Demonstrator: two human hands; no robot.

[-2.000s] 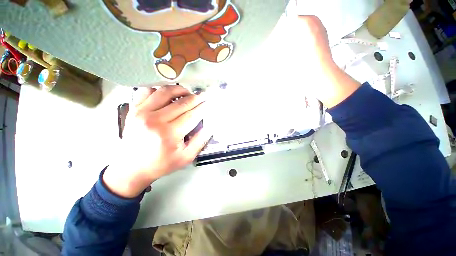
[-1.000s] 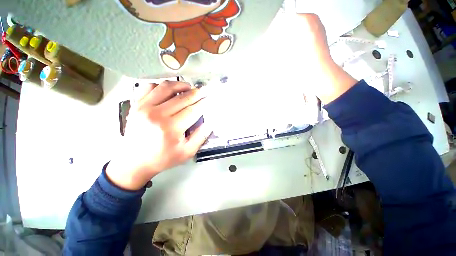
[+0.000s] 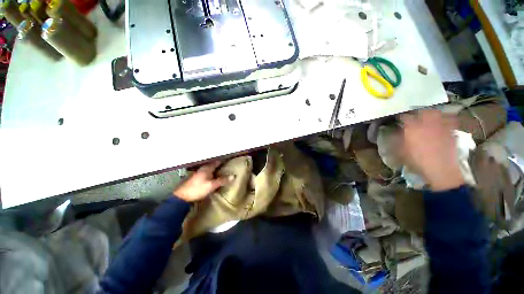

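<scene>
A khaki garment lies on the lap below the table's front edge, in folds. My left hand holds a fold of it, thumb on top, fingers partly hidden in the cloth. My right hand is blurred, out over the khaki garment bundles at the right; a small white piece of cloth shows beside it. I cannot tell whether this hand grips anything. The shiny split metal plates of the machine are in view at the top, with no cloth on them.
Scissors with yellow and green loops and a slim dark tool lie on the white table. Thread cones stand at the top left. A greyish heap is at the lower left. White strips lie at the top right.
The view has tilted down. My left hand has moved from the machine bed to the khaki garment on the lap. My right hand has moved from the machine to the bundles at the right.
</scene>
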